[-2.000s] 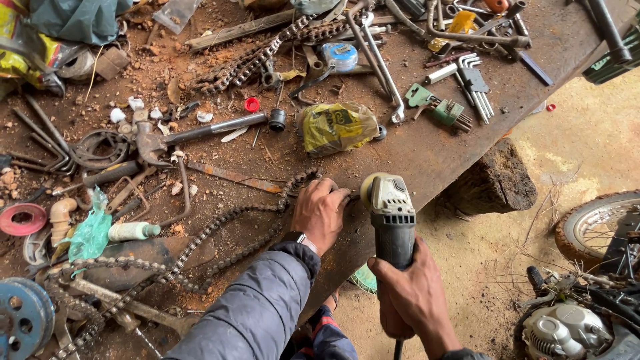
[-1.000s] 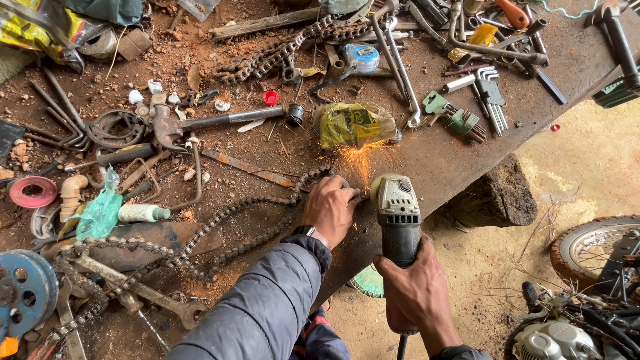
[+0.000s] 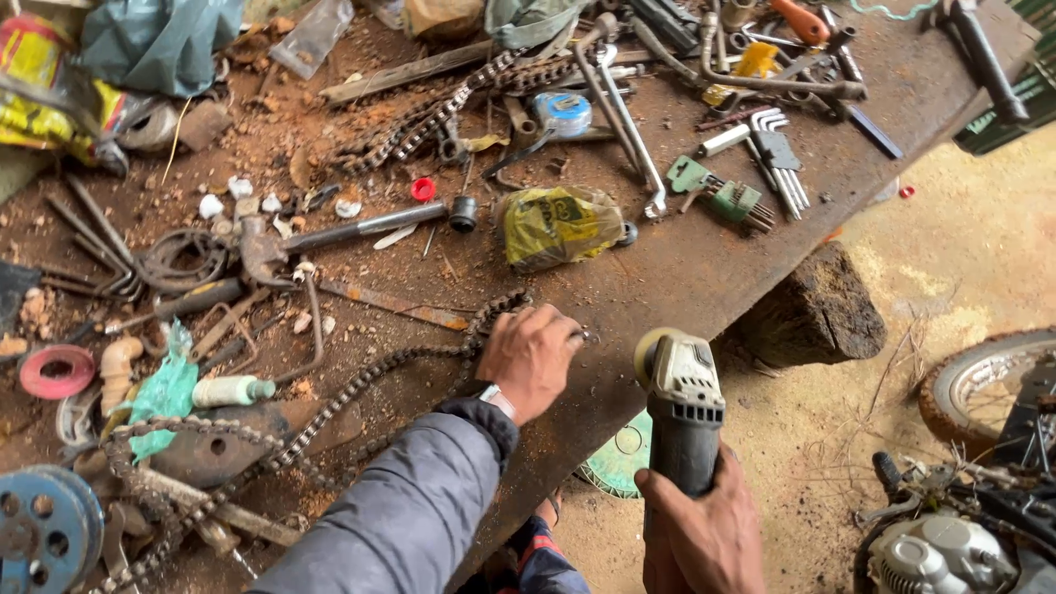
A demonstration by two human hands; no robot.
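Observation:
My left hand (image 3: 528,359) is closed on the end of a roller chain (image 3: 363,384), near the edge of a rusty metal workbench (image 3: 635,301). A small metal end pokes out past its fingertips. The chain runs left from the hand in loops over the bench. In my right hand (image 3: 714,528) is an angle grinder (image 3: 686,412), held by its dark body, with its disc (image 3: 653,356) upright at the bench edge. A gap lies between disc and left hand, and no sparks show. A yellow plastic bag (image 3: 559,228) lies beyond the left hand.
A claw hammer (image 3: 363,227), a tape measure (image 3: 563,114), hex keys (image 3: 780,161) and wrenches lie on the dirt-strewn bench. At far left stands a blue pulley wheel (image 3: 45,528). Right of the bench are a wooden block (image 3: 813,309), a tyred wheel (image 3: 982,388) and an engine (image 3: 940,557).
Sparks that flew near the yellow bag a second ago are gone. The grinder's disc and my left hand are now farther apart. Both hands keep their hold.

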